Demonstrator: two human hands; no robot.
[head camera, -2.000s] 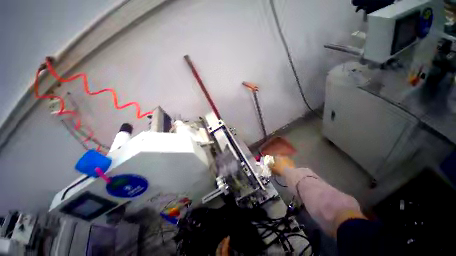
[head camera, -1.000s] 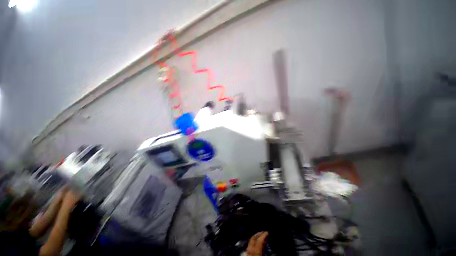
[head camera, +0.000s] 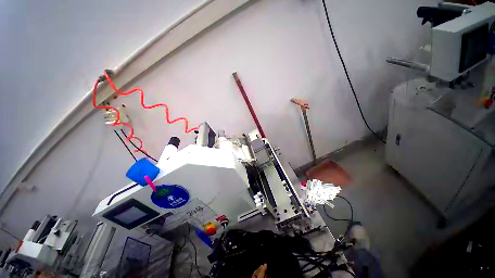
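Note:
A pile of black cords lies on the metal worktable at the front of the white labelling machine. My left hand shows only as a small bit of fingers at the bottom edge, against the pile; its grip is hidden. A blurred pale shape stands right of the cords; I cannot tell if it is my right hand. The labelling fixture, a silver assembly with rails, is right of the housing. A crumpled white strip bunch sits at its right side. Thin cords spread over the table's right corner.
A red dustpan lies on the floor behind the fixture, with long handles against the wall. Another machine on a white cabinet stands at the right. Orange-red air hose hangs on the wall. Other equipment stands at lower left.
The view swung left and then back right. The right arm, earlier reaching to the white bunch, has left it. The bunch looks more spread out. The left hand shows less at the bottom edge.

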